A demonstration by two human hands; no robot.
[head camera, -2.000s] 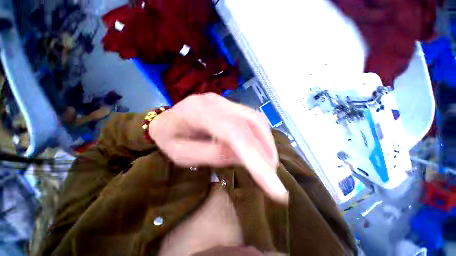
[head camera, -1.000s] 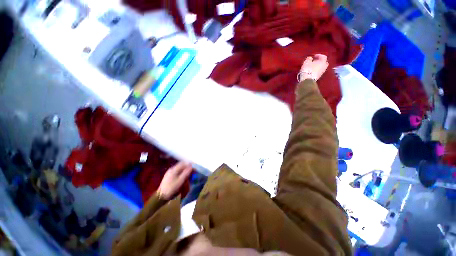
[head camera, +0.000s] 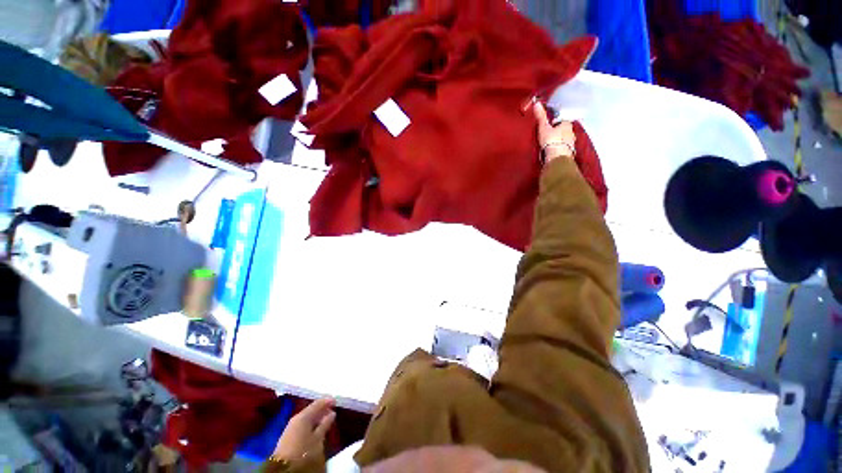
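Note:
A large heap of bright red garment pieces (head camera: 452, 139) with a white ticket (head camera: 392, 117) lies on the white sewing table (head camera: 360, 286). My right hand (head camera: 554, 135) reaches across the table and rests at the heap's right part. Its fingertips touch the red cloth; whether they grip it cannot be told. My left hand (head camera: 309, 430) is low at the table's near edge, fingers a little apart, with nothing seen in it. Its wrist is partly cut off by the bottom edge.
Darker red pieces (head camera: 222, 74) lie at the back left. A grey-white sewing machine part (head camera: 138, 268) stands left. Black thread cones (head camera: 715, 203) and blue spools (head camera: 640, 294) are right. Below the table's left edge are red pieces (head camera: 217, 406). More red pieces (head camera: 725, 69) are at the far right.
The view has turned from my lap to the table. My right hand has come onto the red heap and stays there. My left hand stays by the near edge.

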